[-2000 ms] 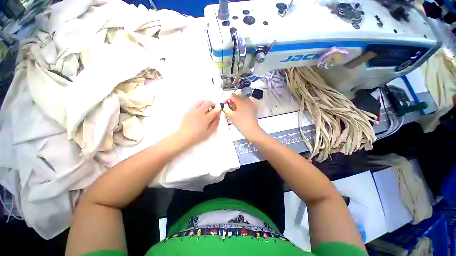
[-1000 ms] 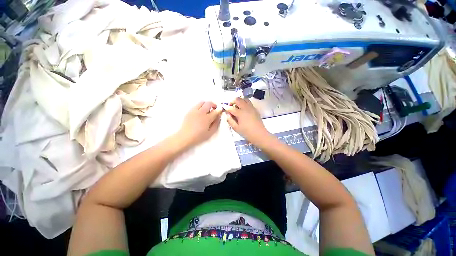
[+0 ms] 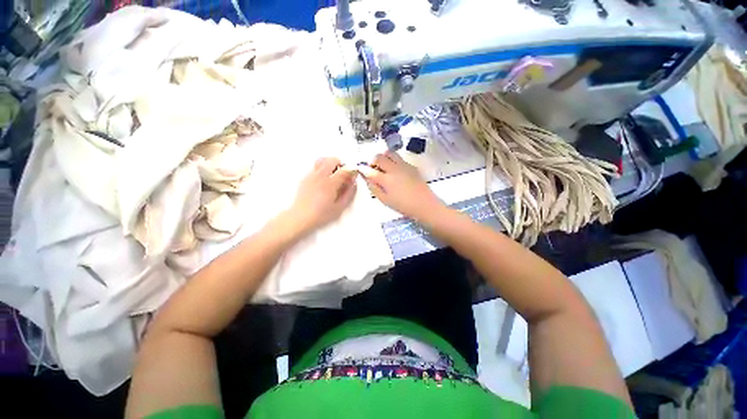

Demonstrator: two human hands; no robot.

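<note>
A large cream cloth (image 3: 303, 98) lies left of and in front of the sewing machine's needle area (image 3: 368, 127). My left hand (image 3: 326, 193) and my right hand (image 3: 396, 185) meet fingertip to fingertip just in front of the needle. Both pinch the cloth's edge between thumb and fingers. A tiny dark spot shows between the fingertips; too small to tell if it is a label. Small black labels (image 3: 416, 145) lie on the machine bed right of the needle.
The white sewing machine head (image 3: 508, 49) spans the top right. A thick bunch of beige strips (image 3: 545, 176) hangs under it. Measuring scale (image 3: 446, 225) runs along the table's front edge. White papers (image 3: 614, 315) and a blue crate (image 3: 725, 360) are at lower right.
Both hands stay at the cloth's edge with small finger movements. The dark piece seen earlier at the fingertips is now barely visible. The view has shifted slightly, with the machine higher and further left.
</note>
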